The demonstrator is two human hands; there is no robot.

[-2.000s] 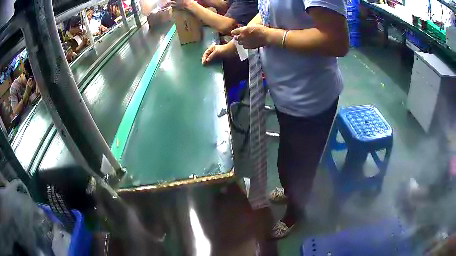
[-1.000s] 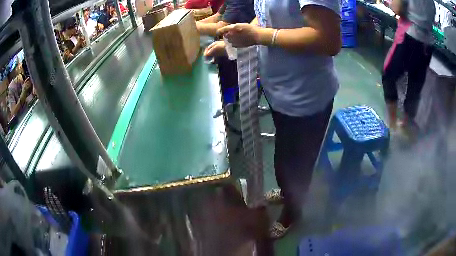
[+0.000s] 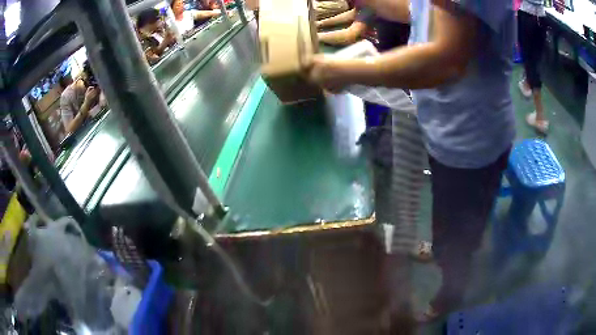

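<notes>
A brown carton (image 3: 284,42) is on the green conveyor table (image 3: 294,163), toward its far part. A coworker in a light blue shirt stands at the table's right side with a hand against the carton. A long pale patterned label strip (image 3: 406,176) hangs beside the table from near the coworker's hands. Neither of my hands is in the picture.
A blue bin (image 3: 151,301) with clear plastic bags is at the lower left. A slanted metal post (image 3: 140,111) rises by the table end. A blue stool (image 3: 537,167) stands behind the coworker. A blue panel (image 3: 516,314) lies at the lower right. Seated people are across the line.
The view has swung left, so the table and coworker sit further right. The coworker's arm now reaches to the carton. The person walking at the right has moved further off.
</notes>
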